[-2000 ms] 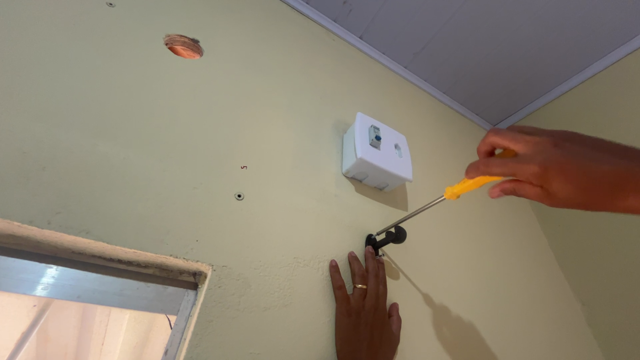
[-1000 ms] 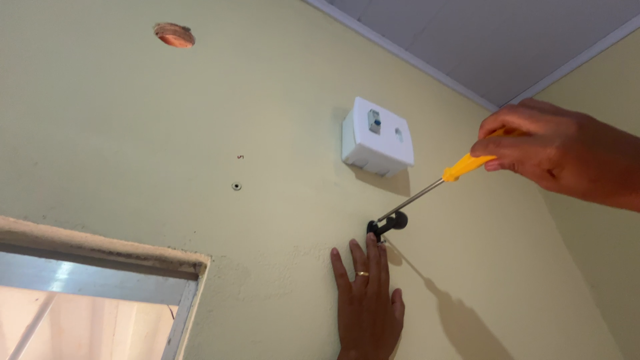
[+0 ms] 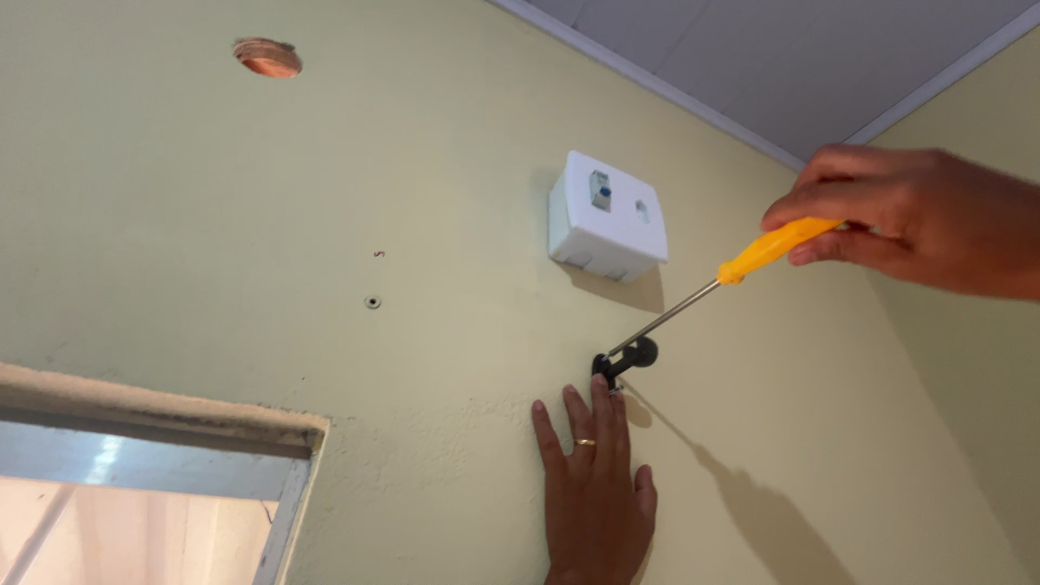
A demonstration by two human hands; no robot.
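My right hand (image 3: 902, 219) grips the yellow handle of a screwdriver (image 3: 772, 248) at the right. Its metal shaft slants down to the left, and the tip meets the upper part of the base of a small black wall bracket (image 3: 630, 357) with a rounded end. Flat on the wall just below is my left hand (image 3: 597, 496), fingers spread and pointing up, a gold-coloured ring on one finger. Its fingertips press the lower edge of the bracket's base. A small screw (image 3: 616, 389) shows beside those fingertips; whether it sits in the base I cannot tell.
Above the bracket, a white surface-mounted electrical box (image 3: 609, 215) with a breaker stands out from the wall. Further left are a wall plug (image 3: 372, 302), a small dark mark and a round hole (image 3: 268, 58). A metal-framed window opening (image 3: 146, 459) fills the lower left; the ceiling (image 3: 756, 65) is overhead.
My right hand has shifted its grip on the screwdriver handle; the tip remains at the bracket's base. My left hand stays against the wall and bracket.
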